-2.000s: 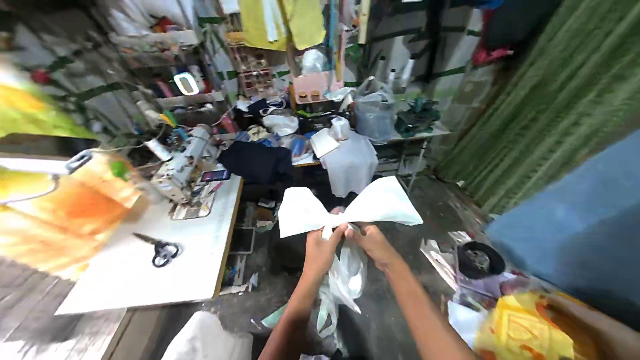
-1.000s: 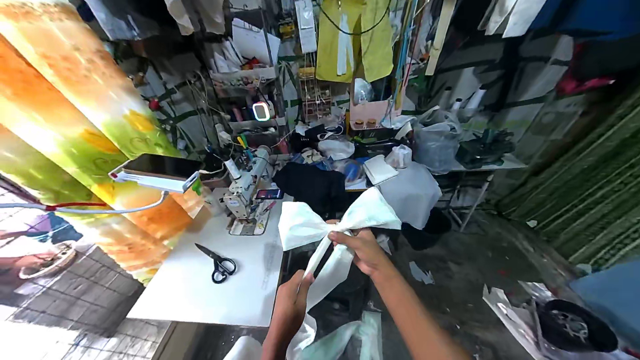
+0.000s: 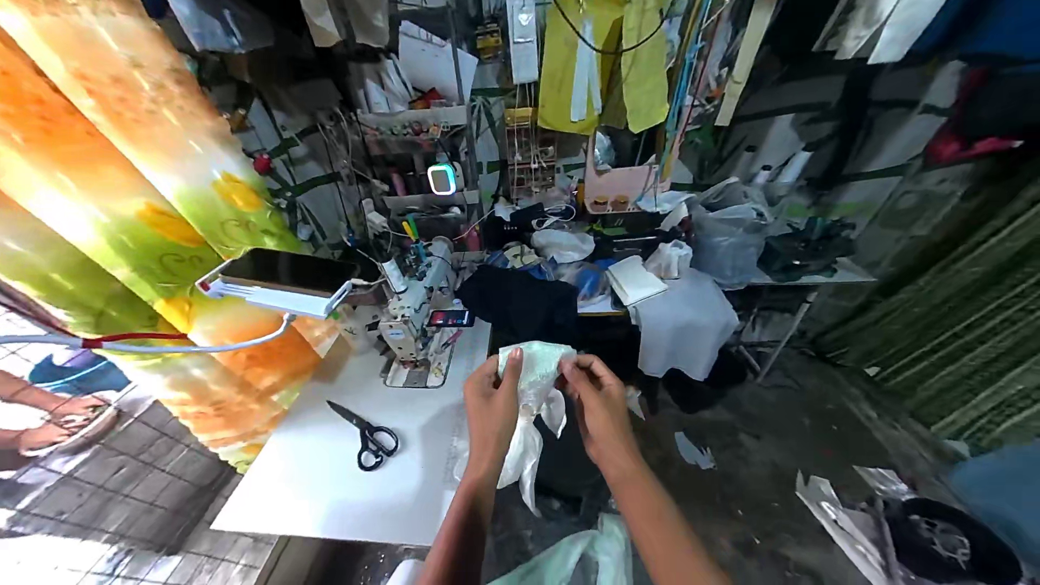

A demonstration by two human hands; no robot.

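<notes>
A white fabric bow is stretched between my two hands in the middle of the view, with its folds and tails hanging below. My left hand pinches its left edge between thumb and fingers. On the other side, the fingertips of my right hand grip its upper right edge. To the left, black-handled scissors lie with closed blades on the white table. An industrial sewing machine stands at the table's far end, a phone beside it. Pale green fabric lies below my hands.
A phone on a white holder with a cable juts in at left, before an orange and green curtain. Behind stands a cluttered table with black cloth and plastic bags. A round black object sits lower right. Another person's hands show far left.
Both hands have moved from the bow's centre to its edges. The bow, spread wide sideways before, is now turned and bunched, its tails hanging. The view has swung left.
</notes>
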